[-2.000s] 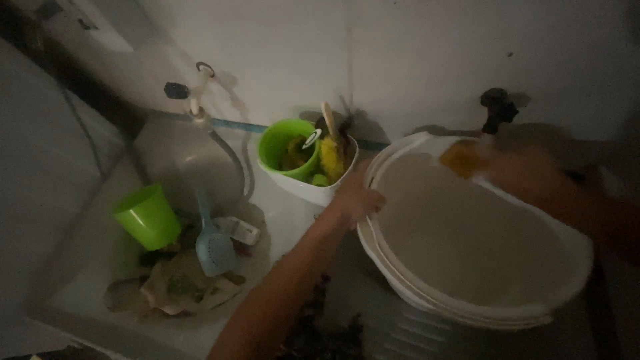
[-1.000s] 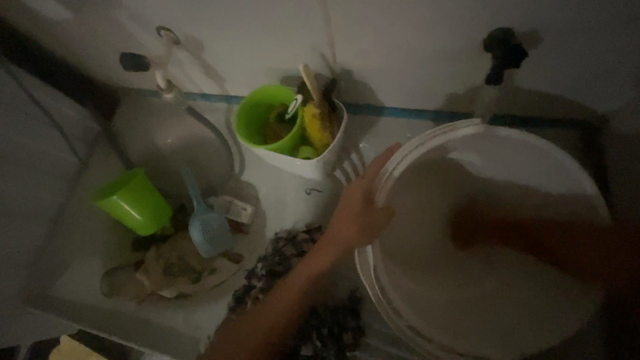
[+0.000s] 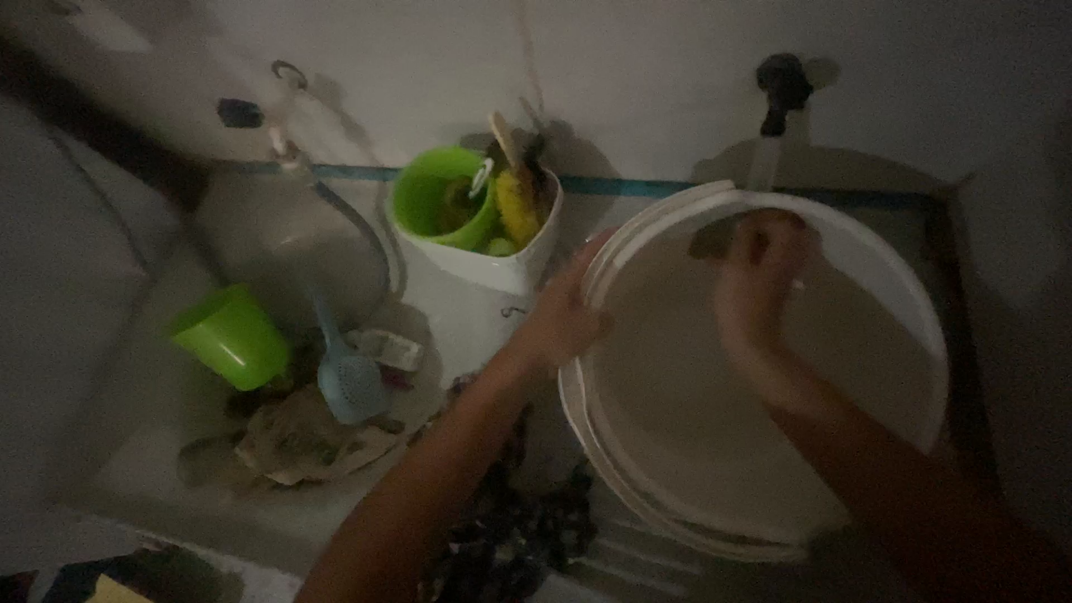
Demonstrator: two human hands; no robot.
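Observation:
My left hand grips the left rim of a large round white plastic tub, its fingers partly hidden by the rim. My right hand is curled over the inside of the tub near its far wall. Beside that hand a dark patch shows; whether it is a held thing or a shadow I cannot tell. In the first earlier frame an orange-yellow pad, like a sponge, is at this hand. A black-handled tap stands above the tub's far rim, with a pale stream or spout below it.
A white caddy holds a green cup and a yellow brush. Left, in the basin, lie a green tumbler, a light blue slotted ladle and a crumpled cloth-like item. Dark patterned fabric lies below my left forearm.
My right hand has moved from the tub's far rim down inside it, then back toward the far wall. My left hand stays on the left rim. The tub's tilt has changed.

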